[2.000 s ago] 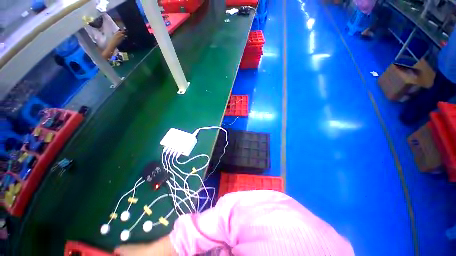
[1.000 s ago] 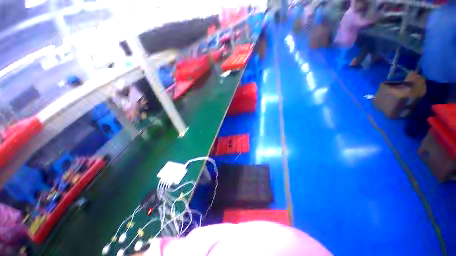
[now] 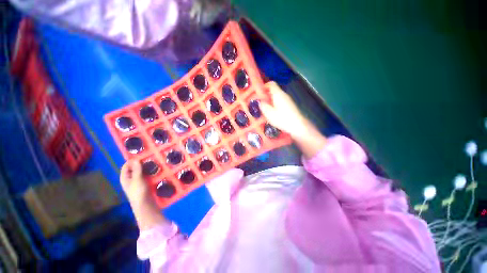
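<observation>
A red-orange compartment tray (image 3: pixel 172 131) is held up in front of my body, tilted, its left side lower. Round dark watch heads (image 3: pixel 166 188) sit in its pockets; a few look lighter or reflect light. My left hand (image 3: pixel 136 184) grips the tray's lower left edge. My right hand (image 3: pixel 284 113) grips its right edge, with the fingers partly over the rim. The tray is over the floor, beside the green bench.
The green bench (image 3: pixel 395 74) is on the right, with white charging pucks (image 3: pixel 460 182) and tangled white cables (image 3: pixel 451 233) at its lower right. Stacked red trays (image 3: pixel 56 114) and a cardboard box (image 3: pixel 69 201) are at left. Another person's light sleeve (image 3: pixel 128 18) is at the top.
The view has swung away from the aisle and down to my body. Both hands now show, holding the filled tray. The pucks and cables now appear at the right edge.
</observation>
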